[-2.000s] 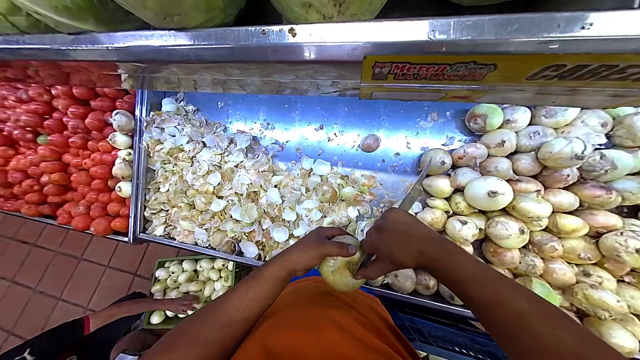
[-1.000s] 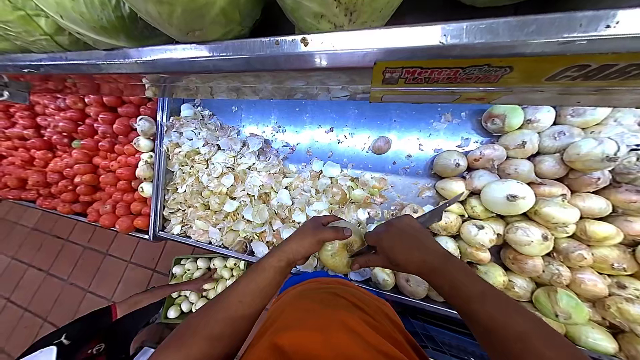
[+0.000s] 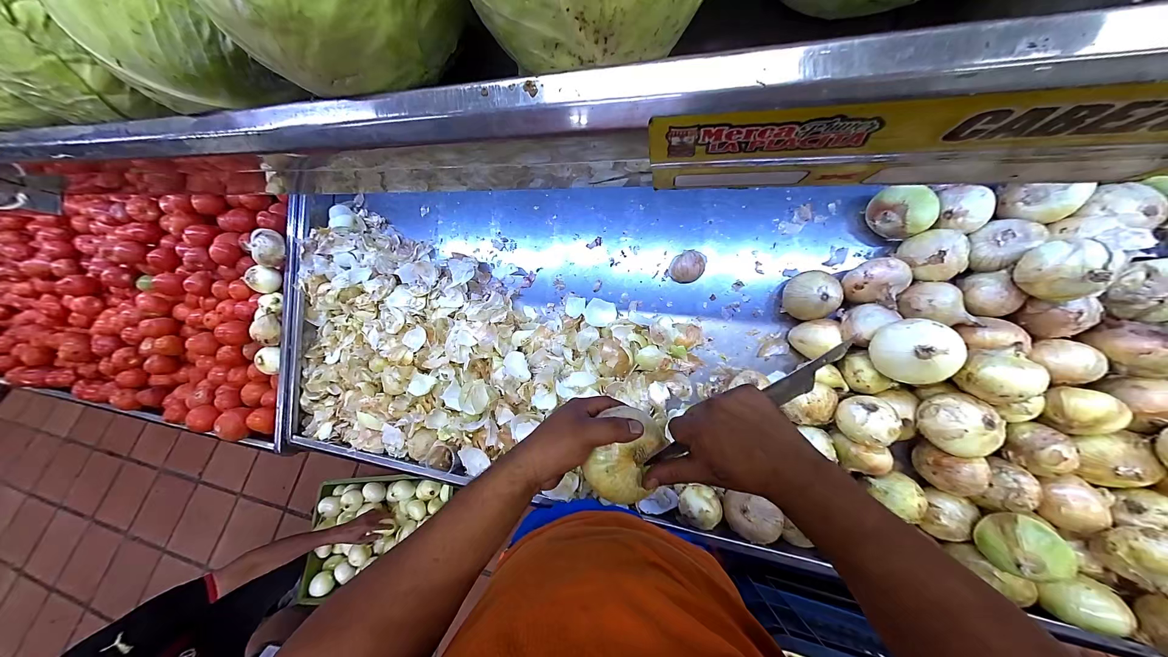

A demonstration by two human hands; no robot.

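Note:
My left hand (image 3: pixel 577 438) grips a large yellowish onion (image 3: pixel 622 461) from its left side, thumb on top. My right hand (image 3: pixel 730 436) is closed around a knife (image 3: pixel 803 379); its blade points up and right, away from the onion, toward the stacked onions. The thumb and lower end of the knife are against the onion's right side. Beneath and left of the hands lies a heap of loose onion skins (image 3: pixel 438 356) in a metal bin. Piled at the right are whole onions (image 3: pixel 961 424), and a small onion (image 3: pixel 687 266) lies alone on the metal.
Red tomatoes (image 3: pixel 137 301) fill the bin at left, with several white onions along its edge. A metal shelf rail (image 3: pixel 566 91) carries cabbages (image 3: pixel 338 36) and a yellow sign (image 3: pixel 912 137). Lower left, another person's hand (image 3: pixel 370 527) reaches into a green crate (image 3: pixel 310 575) of peeled onions.
The knife blade pointed more steeply upward two seconds ago and now leans further right. My hands stay together at the onion. The view has shifted somewhat.

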